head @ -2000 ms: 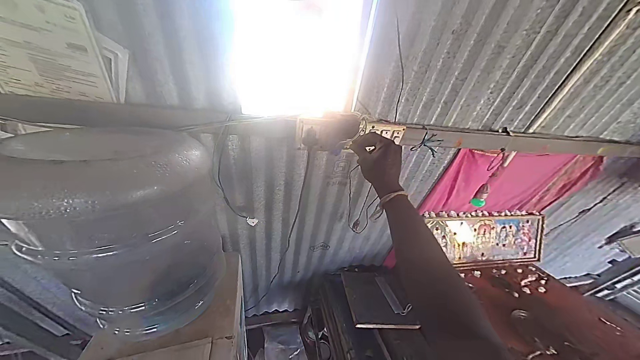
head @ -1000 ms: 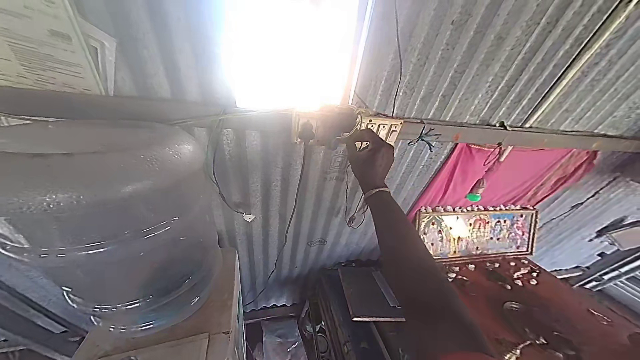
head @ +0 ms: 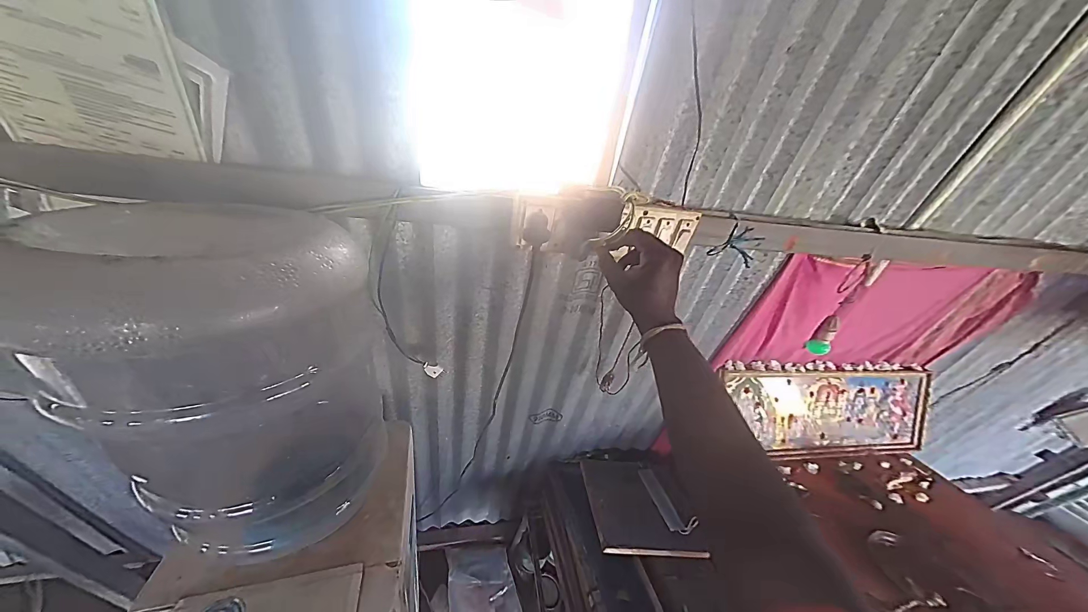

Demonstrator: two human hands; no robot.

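Observation:
My right hand (head: pixel 643 276), with a thin band at the wrist, is raised to an electrical switchboard (head: pixel 671 225) on a beam of the corrugated metal wall. Its thumb and fingertips are bent together at a thin yellowish wire (head: pixel 627 217) looped at the board; whether they grip it cannot be made out. Just left of the fingers is a dark, blurred object (head: pixel 595 212). A black plug (head: pixel 536 228) sits in the board's left part, its cord running down. My left hand is out of view.
A large clear plastic water bottle (head: pixel 212 340) stands on a box-like stand (head: pixel 340 544) at left. A loose cable ends in a white connector (head: pixel 433 370). At right are a pink cloth (head: pixel 858 314), a green bulb (head: pixel 819 340), a framed picture (head: pixel 833 408) and a reddish-brown surface (head: pixel 935 527).
My right hand stays at the switchboard, its fingers shifting slightly around the wire. Whether anything was taken hold of or let go is not plain.

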